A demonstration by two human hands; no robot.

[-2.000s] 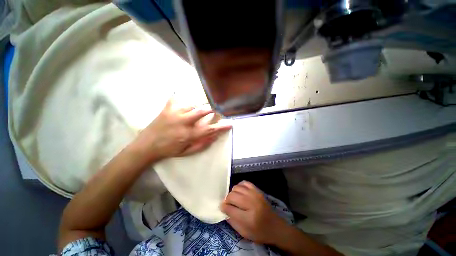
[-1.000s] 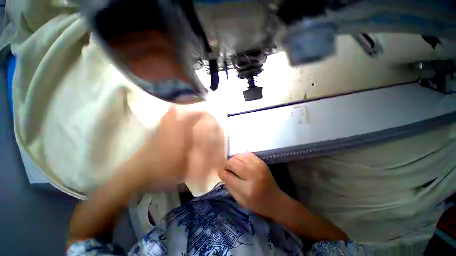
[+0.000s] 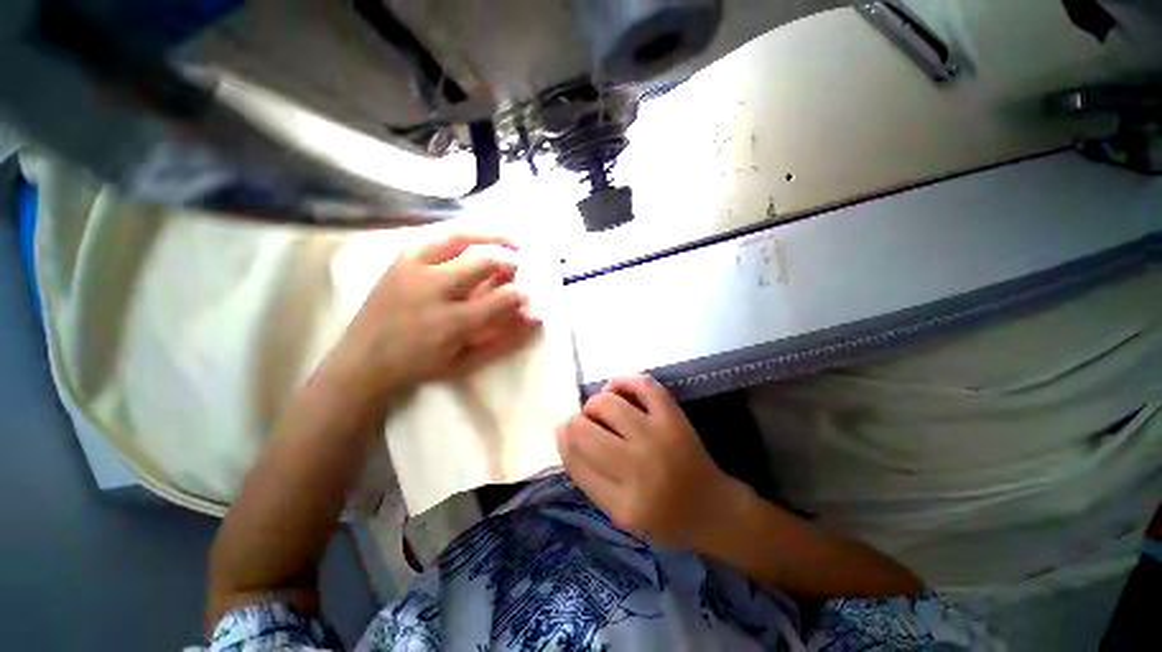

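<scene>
A cream garment piece (image 3: 191, 344) spreads over the left of the machine table, and its straight edge runs from near the needle toward my lap. My left hand (image 3: 452, 306) lies on the cloth just below the machine head, fingers slightly bent. My right hand (image 3: 631, 439) pinches the cloth's right edge at the table's front edge. The cloth's lower end (image 3: 459, 452) hangs over my lap. The sewing machine head (image 3: 510, 64) is above; lamp glare hides the needle and presser foot area.
The white machine bed (image 3: 790, 280) has a long dark joint line. Silver snips (image 3: 911, 38) lie on the bed at the upper right. A dark metal part (image 3: 1121, 127) is at the right. Layered cream cloth (image 3: 943, 471) lies right of my lap, below the grey table edge.
My right hand has moved up from the lap to the table edge. My left hand moved over the cloth and is back flat on it. The lower cloth end is now squarer. The view has shifted.
</scene>
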